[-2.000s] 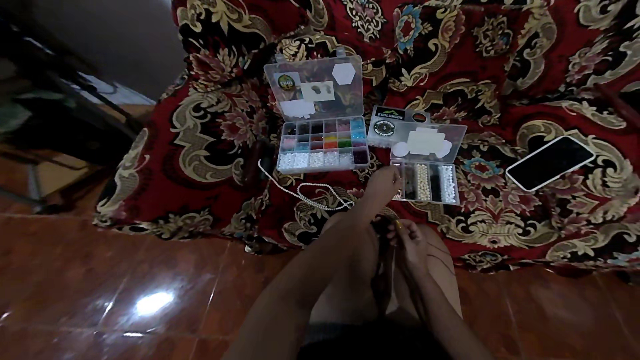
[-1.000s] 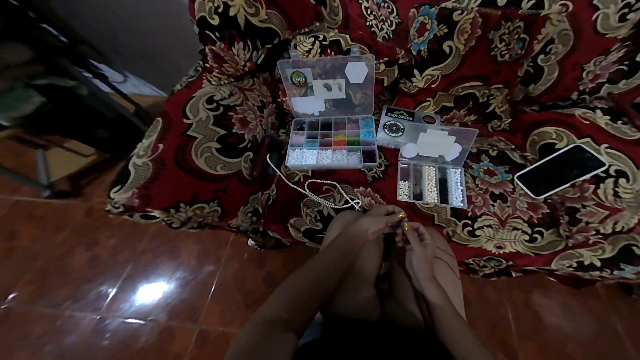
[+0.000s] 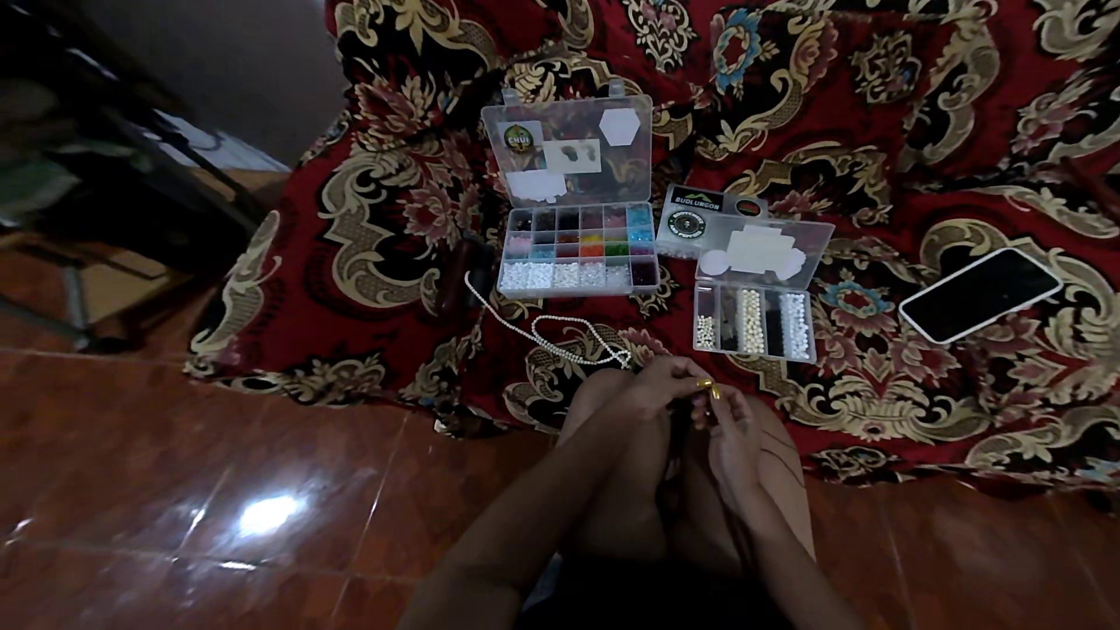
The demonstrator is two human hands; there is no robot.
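My left hand (image 3: 667,385) and my right hand (image 3: 729,427) meet over my lap, their fingertips pinched close together; whatever lies between them is too small to make out. Gold-coloured nails show on both. Just left of them, a strand of small white beads (image 3: 560,346) curls on the patterned cloth. Behind it stands an open clear plastic bead organizer (image 3: 577,290) with beads of many colours. Nearer my right hand is a smaller open bead box (image 3: 754,354), holding cream, white and dark beads in its compartments.
A closed clear case (image 3: 687,224) with stickers lies between the two open boxes. To the right, a smartphone (image 3: 982,296) with a white edge rests on the red floral cloth (image 3: 884,385). Dark metal legs stand at the far left over the tiled floor (image 3: 289,490).
My left hand has come back from the small bead box, where it was two seconds ago, to my right hand's fingertips. The boxes, strand and phone lie as before.
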